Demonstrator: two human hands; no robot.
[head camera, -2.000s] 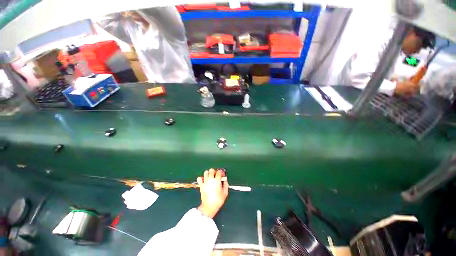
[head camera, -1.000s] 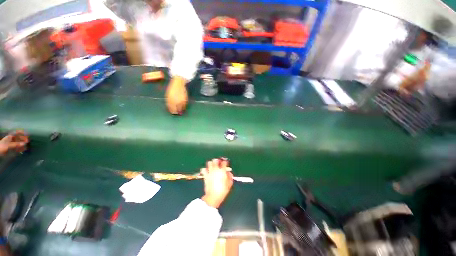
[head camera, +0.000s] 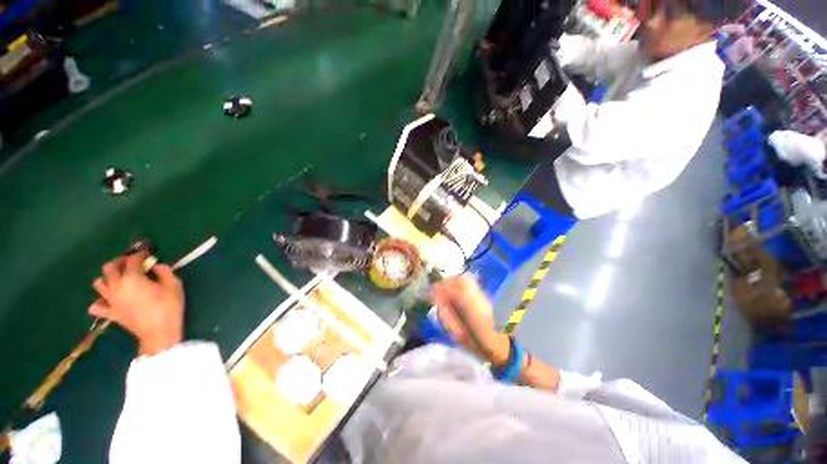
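Observation:
My left hand (head camera: 141, 299) lies at the bench seam, fingers spread and bent, with a small dark round assembly (head camera: 139, 246) at the fingertips; whether they grip it is unclear. A pale strip (head camera: 195, 252) lies beside the fingers. My right hand (head camera: 467, 308) is blurred, just right of the round tip-cleaner tin (head camera: 394, 264) with curly metal; its fingers are curled, but any held tool cannot be made out. The work board (head camera: 263, 399) with white pads (head camera: 297, 331) is between my hands. Two more round assemblies (head camera: 238, 106) (head camera: 117, 180) lie on the green bench.
A black fan (head camera: 326, 242) stands behind the board, with a dark taped box (head camera: 426, 172) farther right. Open black pliers (head camera: 331, 192) lie behind the fan. A person in white (head camera: 648, 118) is at the upper right. Blue stools (head camera: 757, 403) stand on the grey floor.
The view has swung right and down, bringing the work board, tin and my right hand into sight. My left hand stays at the bench seam. The reaching hand across the bench is out of view.

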